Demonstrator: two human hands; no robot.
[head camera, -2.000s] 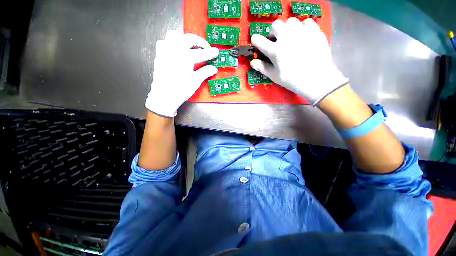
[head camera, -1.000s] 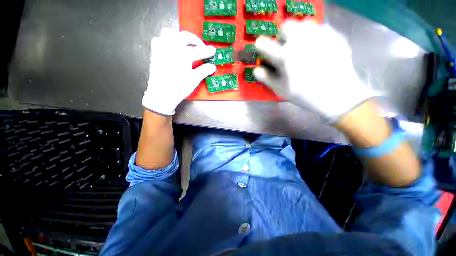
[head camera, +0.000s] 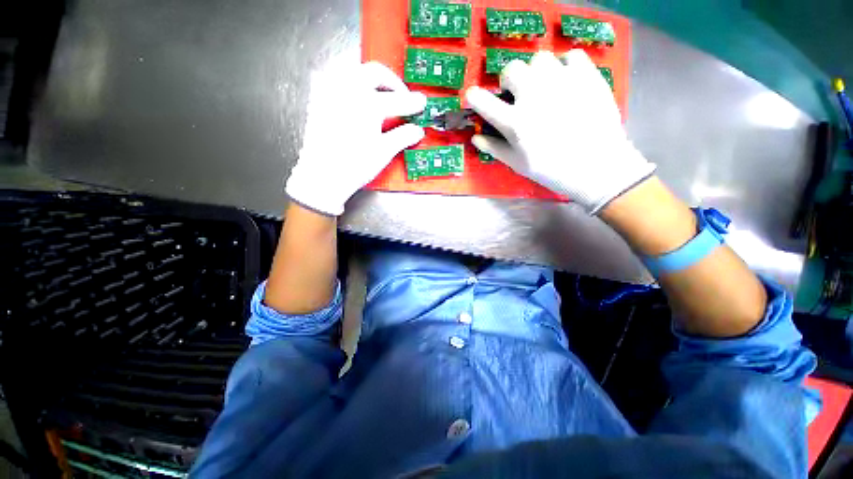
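Observation:
Green circuit boards (head camera: 435, 162) lie in rows on a red foam pad (head camera: 388, 178). My left hand (head camera: 355, 136), in a white glove, holds the left end of the board in the third row of the left column (head camera: 440, 107) between thumb and fingers. My right hand (head camera: 561, 126), gloved, with a light blue wrist strap, grips dark side cutters (head camera: 455, 120). Their jaws are at the lower right part of that board. Whether the jaws are closed on a lead is too small to tell. My right hand hides some boards.
The pad lies on a shiny metal plate (head camera: 187, 103). A black tote (head camera: 122, 204) stands at the lower left, below the plate's edge. Dark equipment and a blue stick with a yellow end (head camera: 840, 86) are at the far right. A red bin (head camera: 828, 412) is at the lower right.
My right hand, blurred and moving one second ago, is now sharp, with the cutters' jaws at the board. My left hand keeps its hold. The whole view has shifted slightly.

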